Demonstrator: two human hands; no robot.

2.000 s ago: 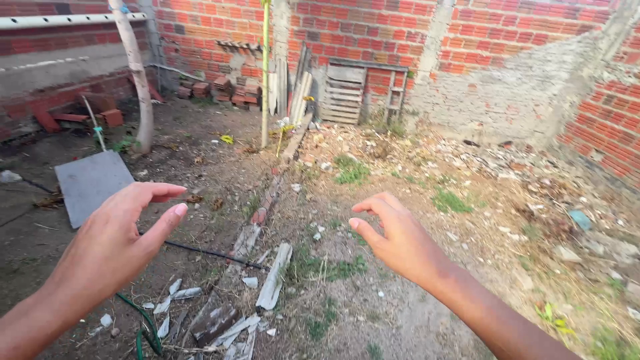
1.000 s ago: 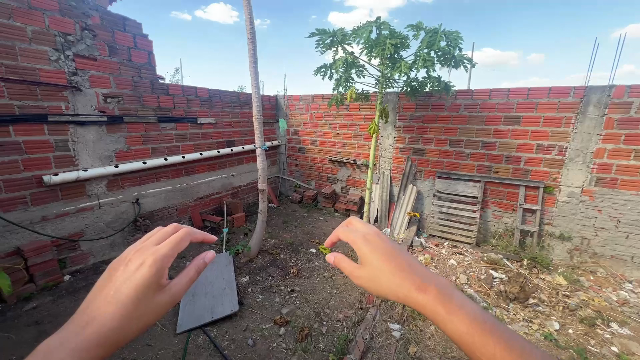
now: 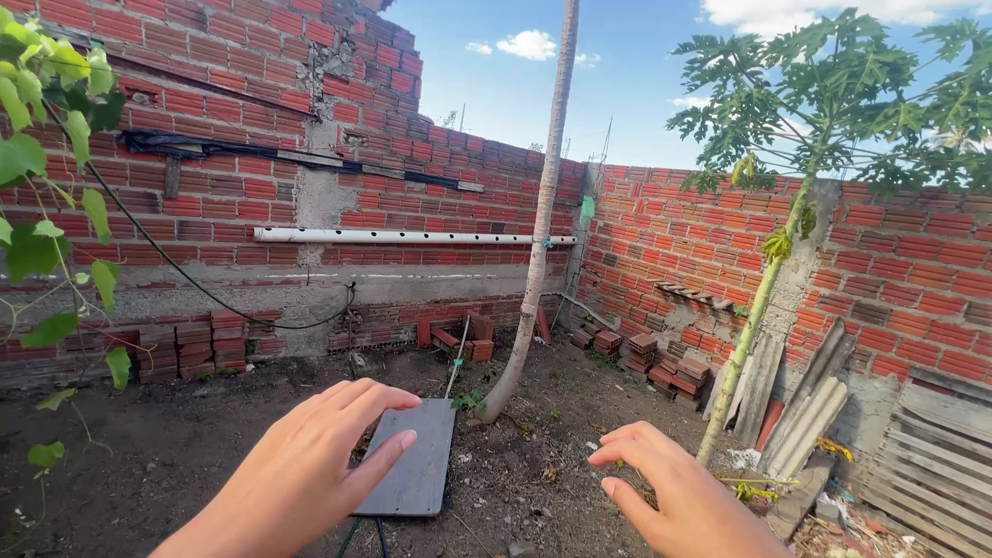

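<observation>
My left hand point(image 3: 325, 457) is raised at the lower left with thumb and fingers apart and nothing between them. Behind it, partly covered by it, a flat grey board point(image 3: 418, 457) lies on the soil. My right hand point(image 3: 674, 496) hovers at the lower right, fingers curled but apart from the thumb, holding nothing. Between and beyond the hands rises a slender bare tree trunk point(image 3: 535, 263). A papaya tree point(image 3: 756, 341) stands behind my right hand, farther off.
Brick walls point(image 3: 914, 271) enclose the yard. A white pipe with holes point(image 3: 418, 237) runs along the left wall, above a hanging black hose point(image 3: 186, 271). Stacked bricks point(image 3: 194, 349), corrugated sheets point(image 3: 810, 418) and a slatted wooden pallet point(image 3: 930, 465) stand by the walls. Vine leaves point(image 3: 46, 170) hang at left.
The view has swung up and to the left, bringing in the sky, the vine and more of the left wall. Both hands stay raised and empty.
</observation>
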